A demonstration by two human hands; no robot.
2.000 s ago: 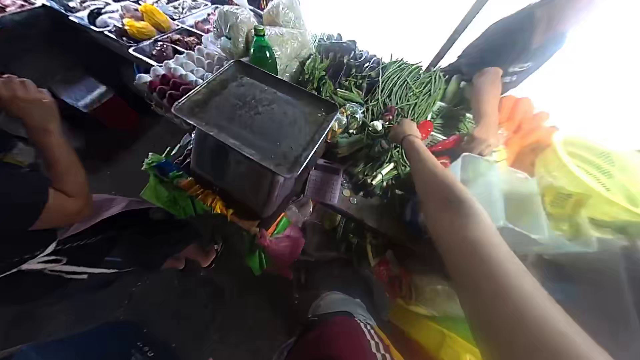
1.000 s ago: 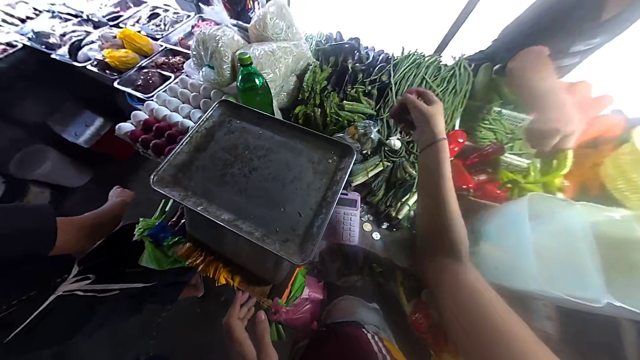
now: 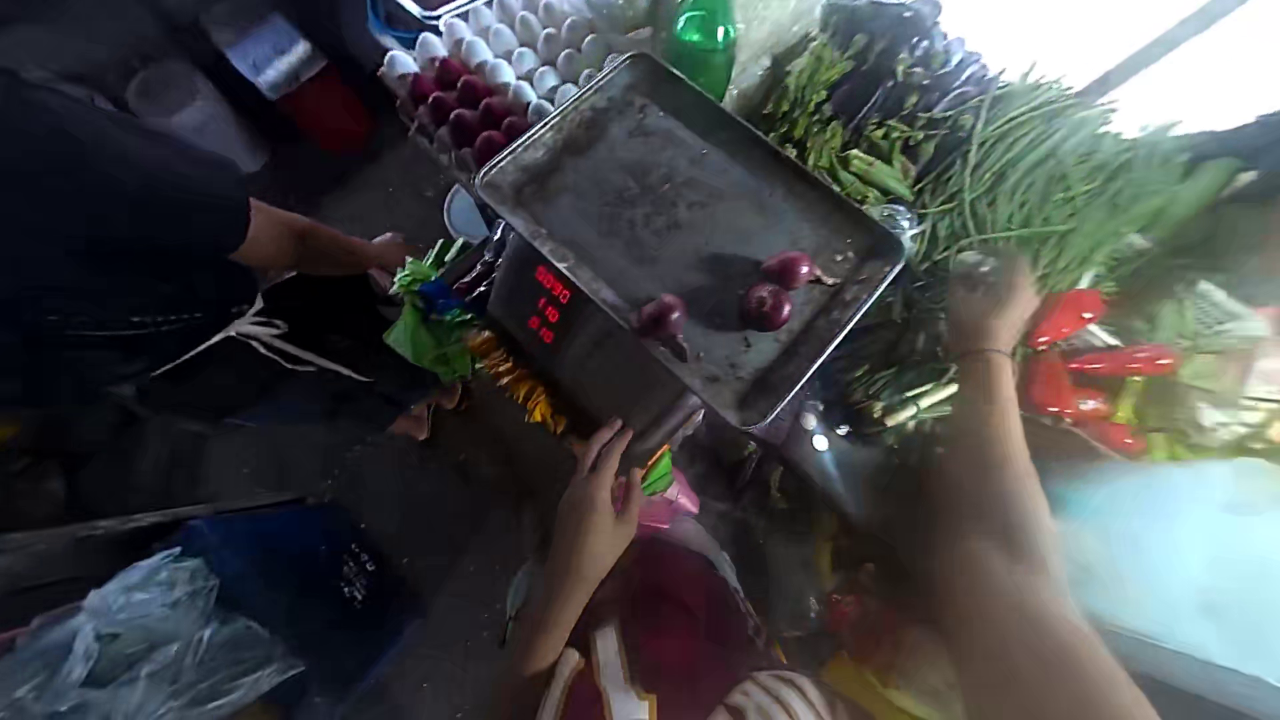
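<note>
A metal tray (image 3: pixel 650 200) lies on a digital weighing scale (image 3: pixel 600 345) with a lit red display. Three red onions (image 3: pixel 767 307) rest in the tray's lower right part. My left hand (image 3: pixel 597 500), fingers apart and holding nothing, is at the scale's lower edge. To the right of the tray, my right hand (image 3: pixel 992 290) is over the vegetables beside the green long beans (image 3: pixel 1040 190); it is blurred, and something pale and shiny shows at its fingers, so its grip is unclear. Red peppers (image 3: pixel 1068 318) lie just right of that wrist.
Egg trays (image 3: pixel 500 75) with white and dark red eggs stand behind the tray, beside a green bottle (image 3: pixel 703 45). A person's arm (image 3: pixel 310 240) reaches in from the left near colourful plastic bags (image 3: pixel 425 340). A pale container (image 3: pixel 1180 550) stands at right, a clear plastic bag (image 3: pixel 150 640) at lower left.
Three onions now lie in the tray, which was bare before. My right hand has come down from its raised position toward the vegetables. The scale's red display now shows. The view has moved closer.
</note>
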